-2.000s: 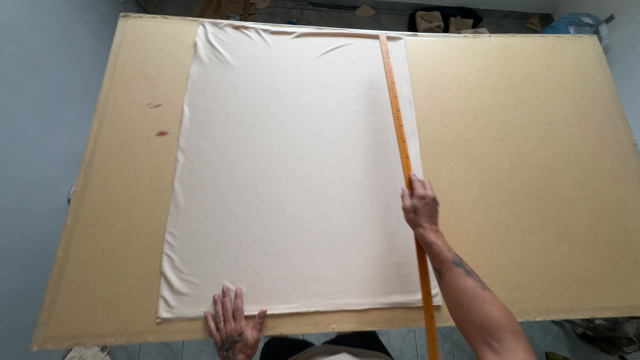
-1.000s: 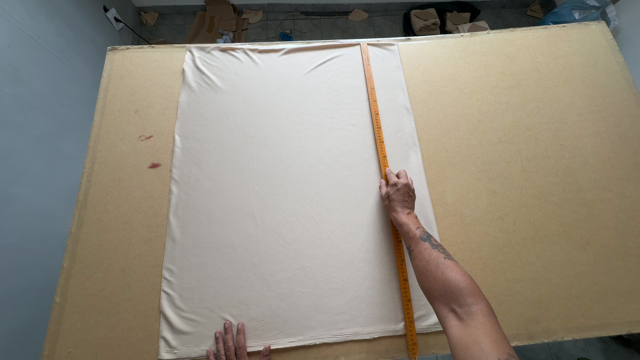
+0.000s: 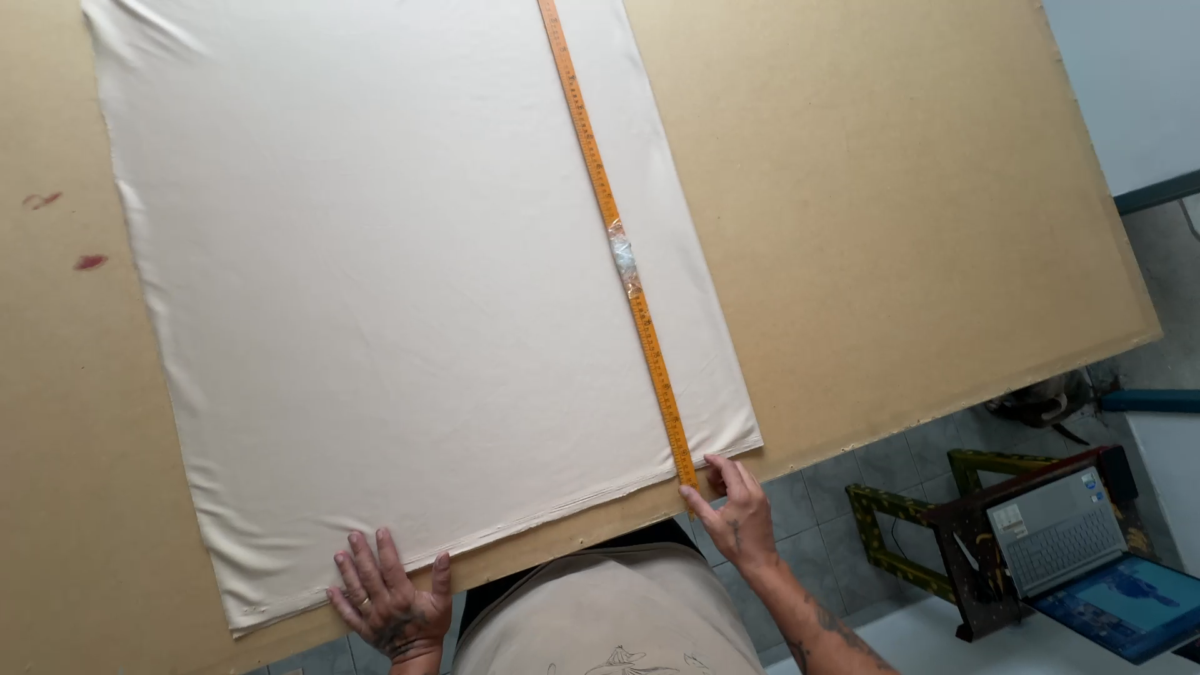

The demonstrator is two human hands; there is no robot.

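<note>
A white cloth [image 3: 403, 281] lies over the tan board tabletop [image 3: 872, 206], with small wrinkles along its left edge. A long orange measuring ruler [image 3: 656, 356], wrapped with clear tape partway along, rests lengthwise on the cloth near its right edge. My right hand [image 3: 738, 511] touches the near end of the ruler between thumb and fingers, at the cloth's near edge. My left hand [image 3: 394, 595] lies flat, fingers spread, on the near edge of the cloth toward its left corner. The far end of the ruler is out of view.
A laptop [image 3: 1059, 530] stands open on a small dark stand [image 3: 975, 572] with green-patterned legs, below the table at the right. Red marks [image 3: 91, 262] show on the board's left part. A dark bag-like thing [image 3: 1041, 398] is on the tiled floor under the right edge.
My right hand has moved from the middle of the ruler down to its near end. My left hand stays at the cloth's near edge. The view has shifted toward the near side and turned.
</note>
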